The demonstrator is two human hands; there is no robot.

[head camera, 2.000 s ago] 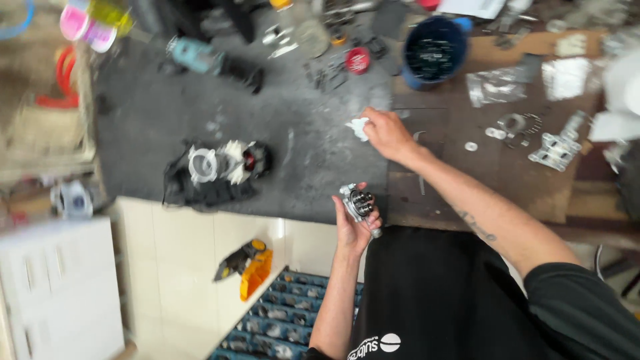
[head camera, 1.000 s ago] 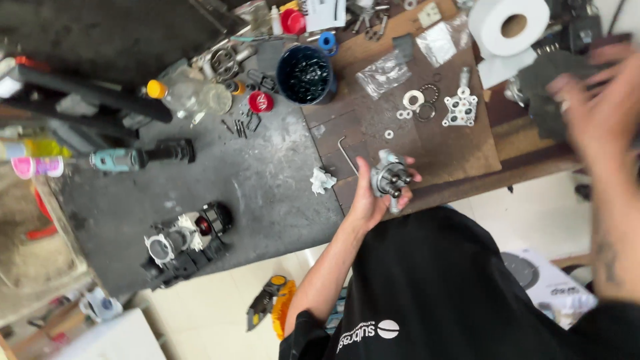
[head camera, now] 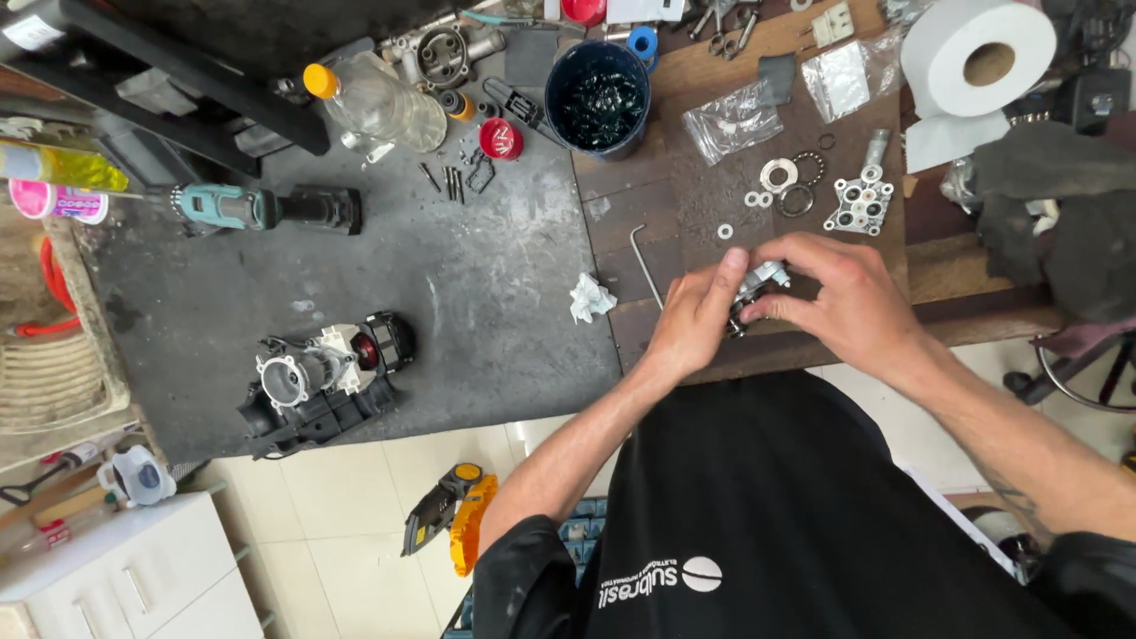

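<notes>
Both hands meet around a small metal mechanical part [head camera: 760, 282] over the front edge of the wooden board. My left hand [head camera: 697, 315] grips it from the left, and my right hand [head camera: 830, 297] has thumb and fingers on its right side; much of the part is hidden. Just left of the hands lies a hex key [head camera: 647, 264], with a crumpled white paper [head camera: 590, 298] beyond it. Behind them are small washers [head camera: 725, 232], a bearing ring [head camera: 778, 176] and a metal valve plate [head camera: 859, 207]. A partly dismantled pump assembly [head camera: 328, 377] rests on the dark mat.
A dark blue tub of liquid [head camera: 598, 99], a red cap with small pins [head camera: 500, 139] and a plastic bottle [head camera: 390, 102] stand at the back. A cordless drill [head camera: 231, 209] lies left. A paper roll [head camera: 979, 55] and dark cloth [head camera: 1065, 213] are at right.
My right hand has come from the far right to the metal part in my left hand. Two seconds ago it was at the crumpled paper. The view has shifted to the right since then.
</notes>
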